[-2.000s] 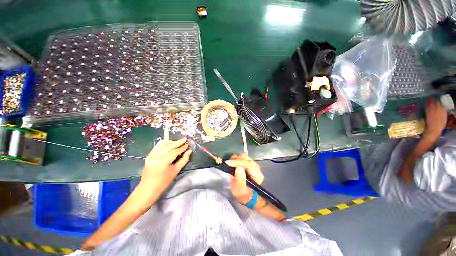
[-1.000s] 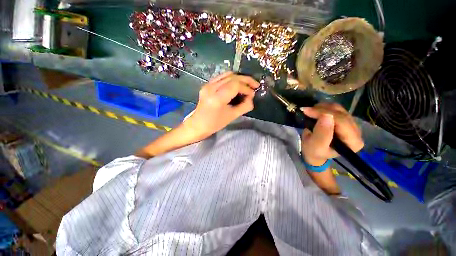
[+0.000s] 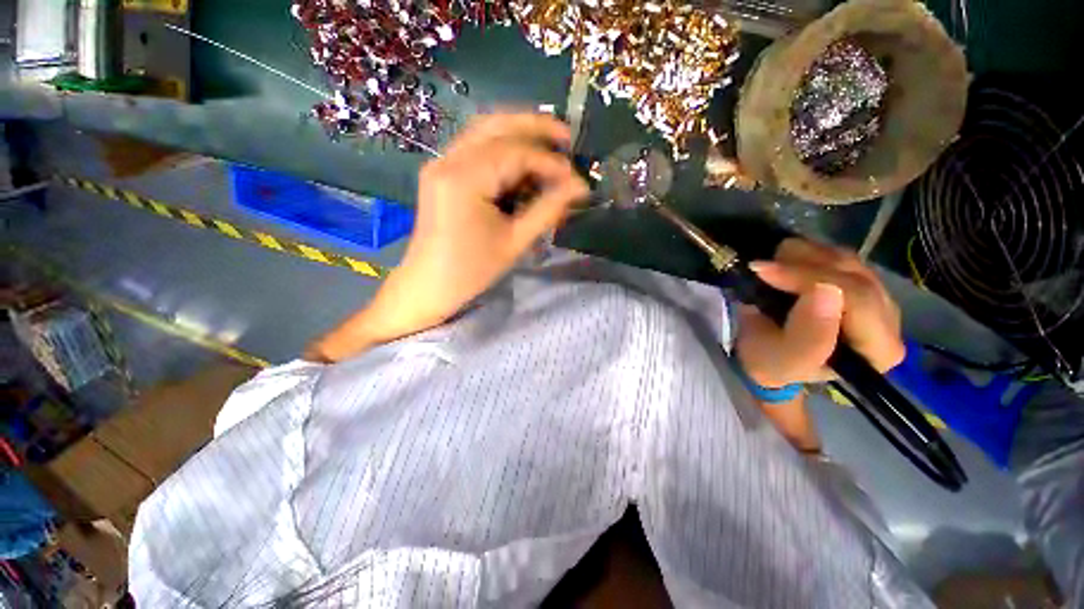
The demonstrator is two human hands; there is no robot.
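My right hand point(image 3: 826, 312) holds the black soldering iron point(image 3: 894, 416) like a pen, its metal barrel pointing up-left. The tip meets a small round, pale shiny workpiece point(image 3: 636, 179) at the bench's front edge; its details are unclear. My left hand point(image 3: 493, 208) is blurred, left of the workpiece, with thumb and fingers curled together. The thin solder wire point(image 3: 256, 68) runs from the upper left to this hand; its end is hidden. A red-purple pile of small parts point(image 3: 375, 71) and a gold-white pile point(image 3: 660, 66) lie beyond the hands.
The tan bowl of metal wool point(image 3: 779, 125) is right of the gold pile. A black round fan guard point(image 3: 999, 214) stands farther right. The solder reel stand point(image 3: 155, 48) is at the upper left. A blue crate point(image 3: 321, 214) and yellow-black floor tape point(image 3: 220, 238) lie below the bench.
The view has tilted down and moved closer since the oldest frame. In the last second my left hand has moved left, away from the iron tip. The right hand still holds the iron.
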